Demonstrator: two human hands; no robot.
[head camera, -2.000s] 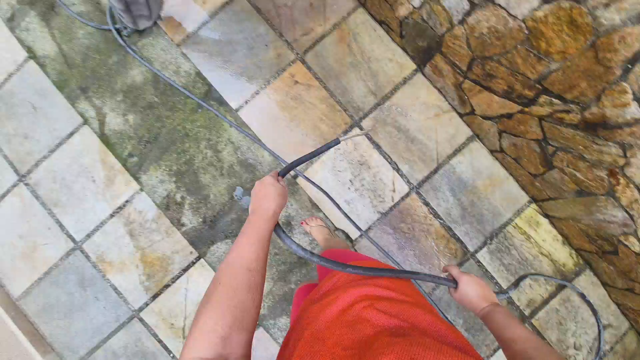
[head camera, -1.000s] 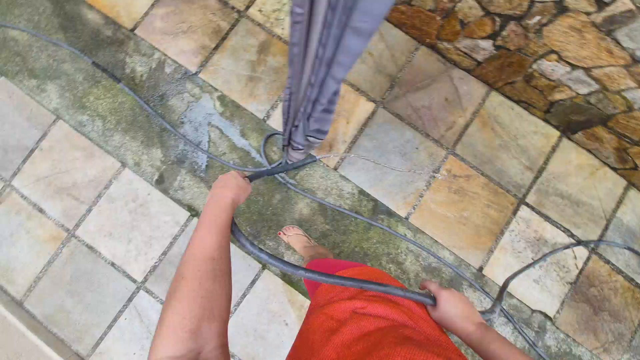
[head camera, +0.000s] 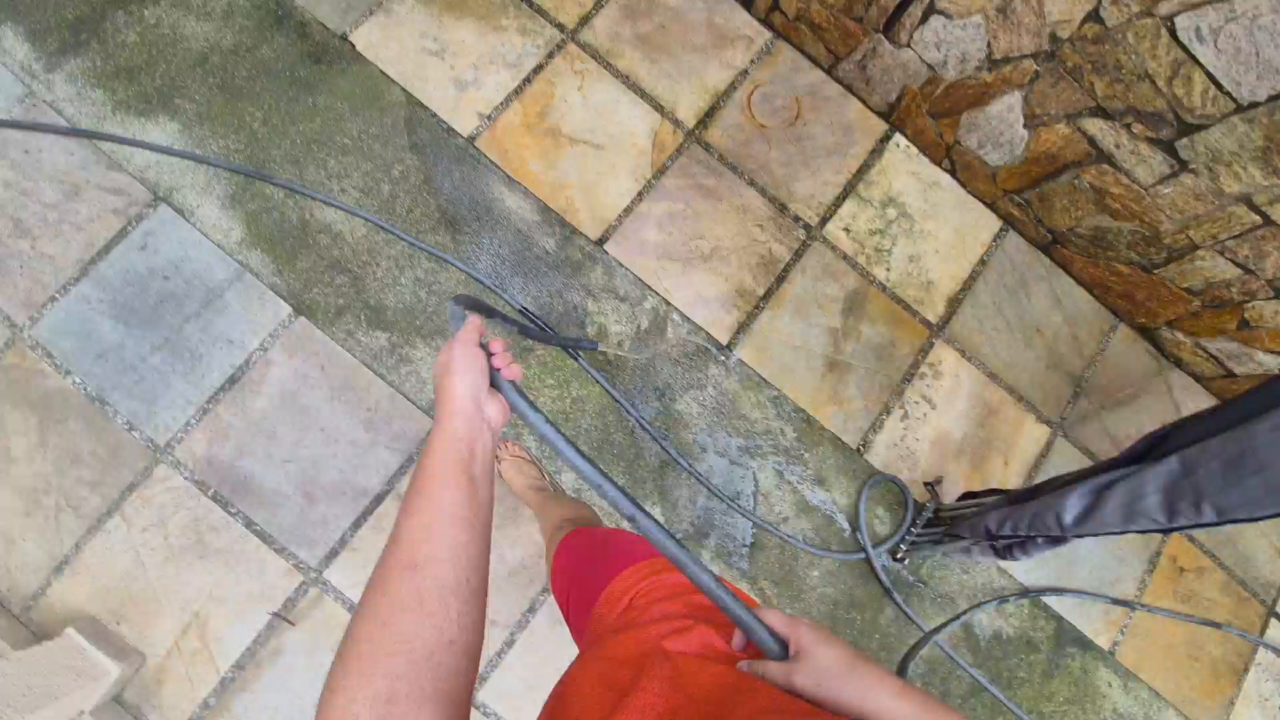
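My left hand (head camera: 472, 380) is closed around a thick grey hose (head camera: 620, 495) near its front end, at the left of centre. From that hand a black nozzle piece (head camera: 530, 328) points right, with a thin stream of water leaving its tip. Lower right, my right hand (head camera: 810, 655) grips the rear end of the thick hose, across the front of my orange shirt. A thin grey hose (head camera: 330, 200) runs along the ground beneath the nozzle and loops beside a folded dark grey umbrella-like cover (head camera: 1130, 480) at the right.
A mossy, wet concrete strip (head camera: 330, 130) runs diagonally between stone tiles (head camera: 590, 140). A rough stone wall (head camera: 1120, 150) rises at the upper right. A pale stone ledge (head camera: 65, 670) juts in at the lower left. My bare leg and sandalled foot (head camera: 525, 470) are on the strip.
The view has shifted, and the folded grey cover now lies at the right instead of top centre. The nozzle end has swung so that it points right and slightly downward in view. Both hands keep their hold.
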